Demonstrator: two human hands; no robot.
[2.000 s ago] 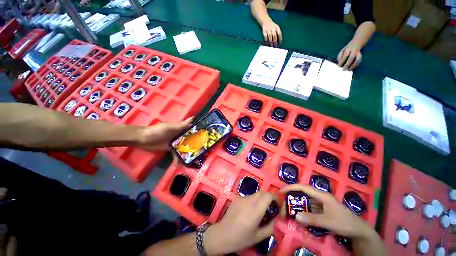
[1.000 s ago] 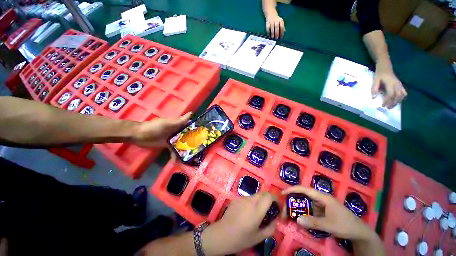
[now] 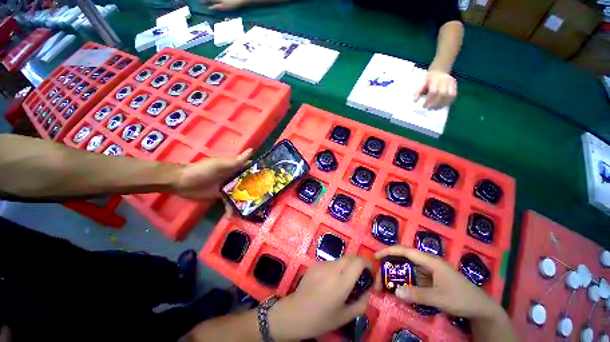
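Observation:
A red-pink pocketed foam tray (image 3: 284, 230) lies in front of me, with dark watch heads face down in the upper rows and glossy black ones face up lower left. My right hand (image 3: 445, 286) holds a watch head (image 3: 398, 274) upright over the tray, its lit screen showing coloured marks and digits, thumb at its lower edge. My left hand (image 3: 321, 300), with a metal bracelet at the wrist, is closed around another dark watch head (image 3: 362, 286), mostly hidden by the fingers.
Another person's hand (image 3: 213, 175) holds a smartphone (image 3: 265, 180) over the tray's left side. A second foam tray (image 3: 224, 140) stands left. A charger board (image 3: 535, 287) with white pucks is at right. Across the green bench, a hand (image 3: 438, 89) rests on flat white boxes (image 3: 374, 85).
The white boxes across the bench have moved left, and the opposite person's hand has moved left with them. My hands and the phone have barely moved.

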